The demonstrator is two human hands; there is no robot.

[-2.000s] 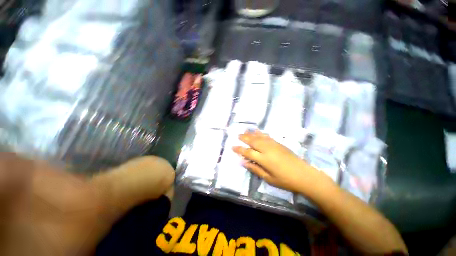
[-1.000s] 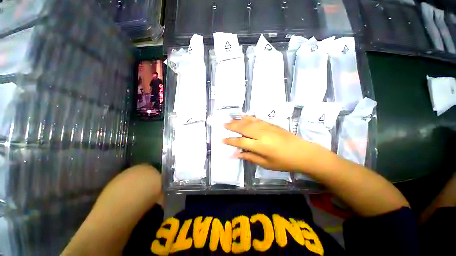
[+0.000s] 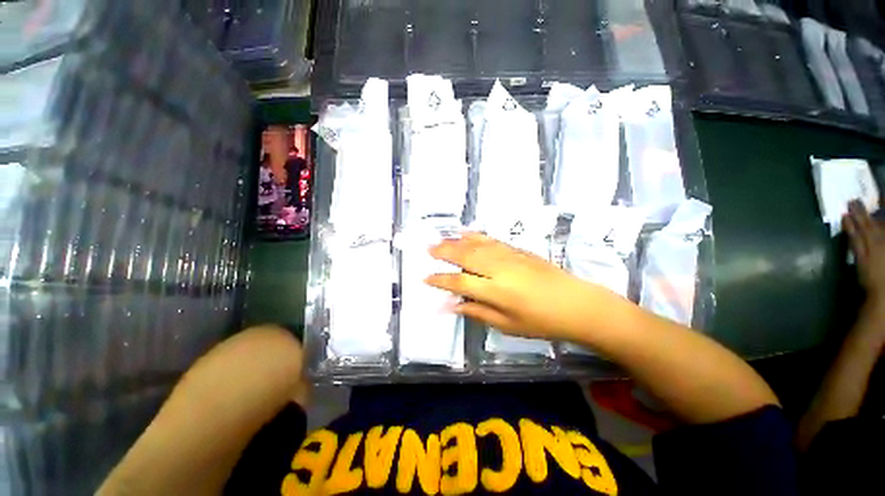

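Note:
A clear blister tray (image 3: 317, 320) lies in front of me with two rows of five white pouches. Triangular marks show on several pouch ends. My right hand (image 3: 495, 286) comes in from the right and rests palm down, fingers apart, on the second pouch from the left (image 3: 432, 334) in the near row. It does not grip the pouch. My left arm is bent at the lower left; my left hand is out of the picture.
A tall tray stack (image 3: 146, 213) stands at left. A phone (image 3: 284, 181) with a lit screen lies between stack and tray. More trays (image 3: 505, 44) lie beyond. At right, another person's hand (image 3: 864, 242) touches a white piece (image 3: 842, 189) on the green surface.
The view has shifted and steadied. My right hand stays on the same pouch. Another person's hand has come in at the right, onto the white piece.

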